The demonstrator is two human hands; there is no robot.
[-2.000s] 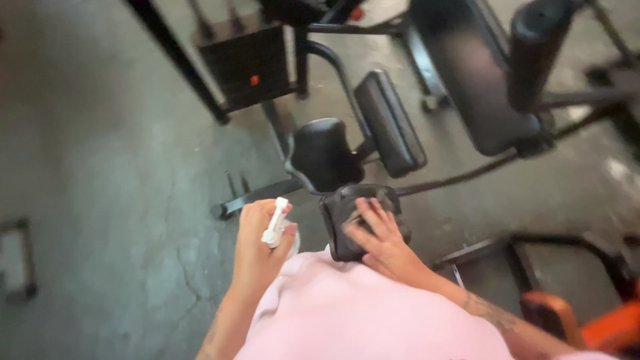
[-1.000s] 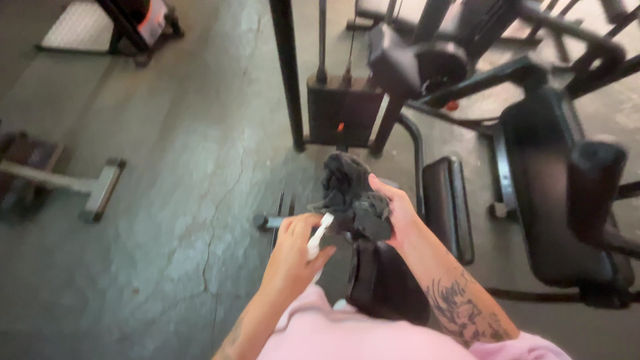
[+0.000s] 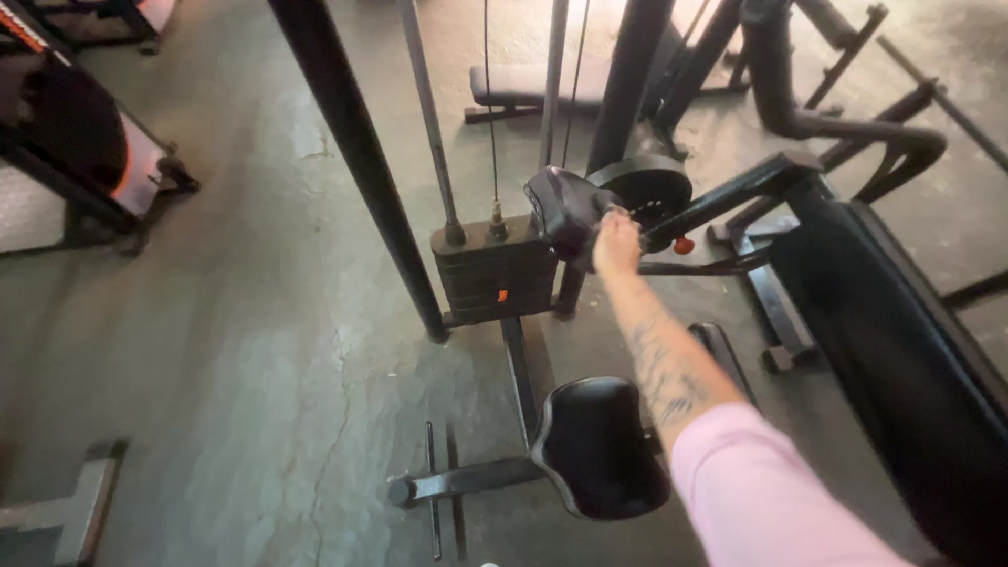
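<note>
My right hand (image 3: 618, 240) is stretched forward at the side of a black padded part (image 3: 563, 205) of a gym machine, in the upper middle of the head view. Its fingers look bent, but blur hides whether they grip the pad or something beside it. A light, beaded-looking strand shows by the fingers. Behind the pad is a dark round disc (image 3: 646, 185). Left of and below the pad stands the machine's weight stack (image 3: 496, 272), with an orange mark. The black padded seat (image 3: 602, 447) is nearer to me. My left hand is out of view.
A slanted black upright (image 3: 358, 157) stands left of the stack. A long black padded bench (image 3: 898, 354) lies at right, near an orange-red knob (image 3: 683, 245). A low bench (image 3: 543, 83) stands behind. Another machine (image 3: 87, 150) is at upper left, a metal frame (image 3: 98, 504) at lower left.
My right hand has left the dark cloth-like bundle that both hands were at and has reached forward to the machine's pad. My left hand, with the white object, has gone from view, as has the bundle.
</note>
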